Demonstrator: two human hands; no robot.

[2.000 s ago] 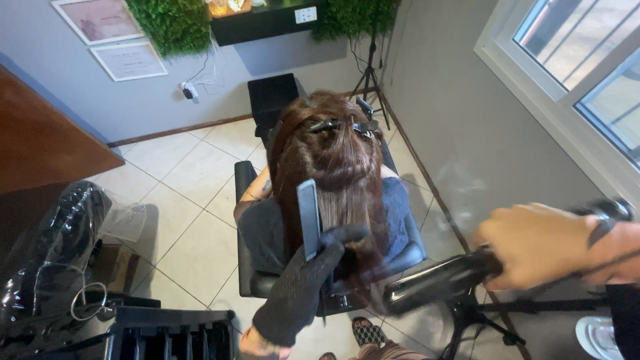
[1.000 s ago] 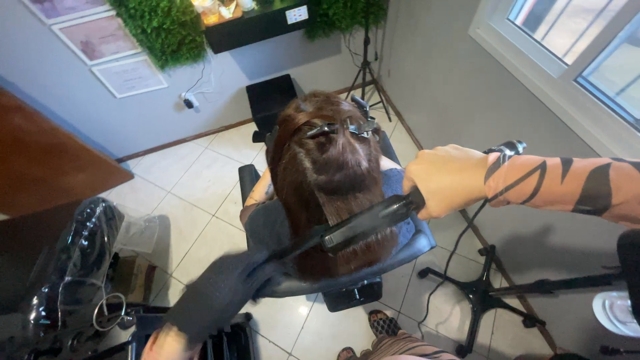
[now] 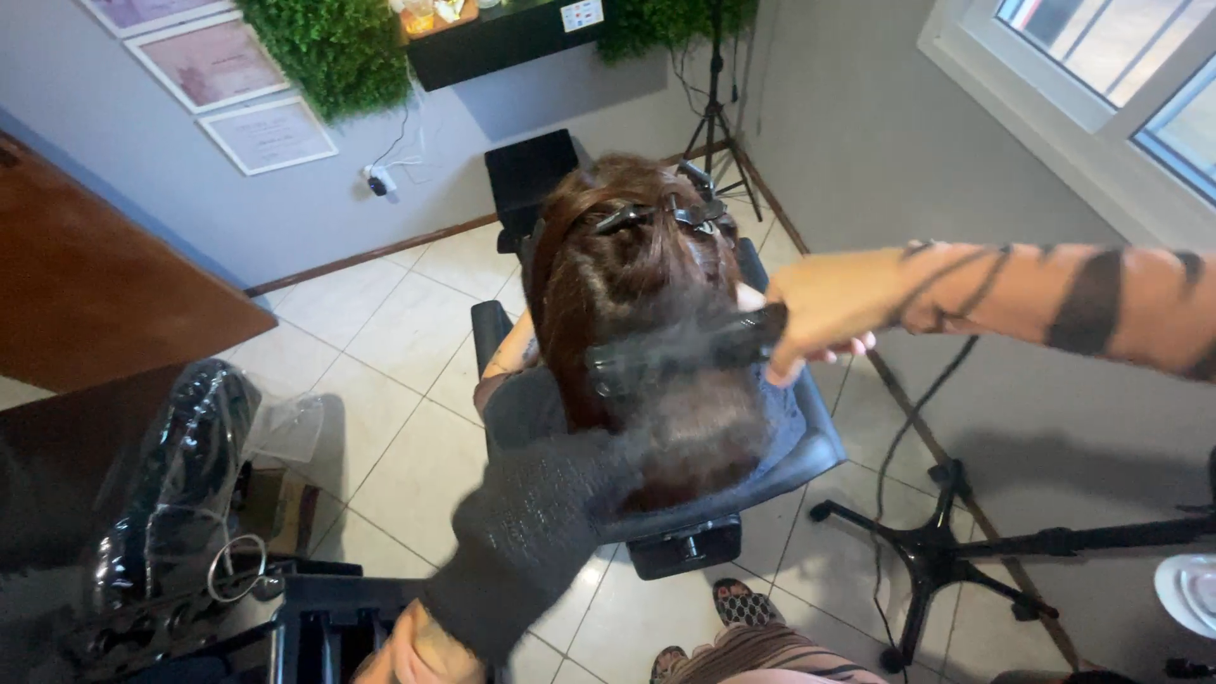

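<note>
A person with long brown hair (image 3: 703,427) sits in a black salon chair (image 3: 817,437), back to me. Black hair clips (image 3: 627,218) hold the upper hair. My bare right hand (image 3: 817,309) grips a black hair straightener (image 3: 684,351), which lies across a section of hair at mid-head height, with steam or smoke around it. My left hand (image 3: 541,522), in a black glove, is at the lower left of the hair, its fingers blurred against the strands. Whether it holds hair or a comb cannot be told.
A black wheeled stand base (image 3: 936,541) and a cord are at the right. At lower left are a black trolley (image 3: 351,598) and a plastic-covered black item (image 3: 180,465). A tripod (image 3: 714,123) stands by the far wall; a window (image 3: 1121,114) is at upper right.
The straightener has moved up from the lower hair to the middle, and steam or smoke now surrounds it. My gloved left hand has moved right, to the hair. The comb seen two seconds ago is not visible now.
</note>
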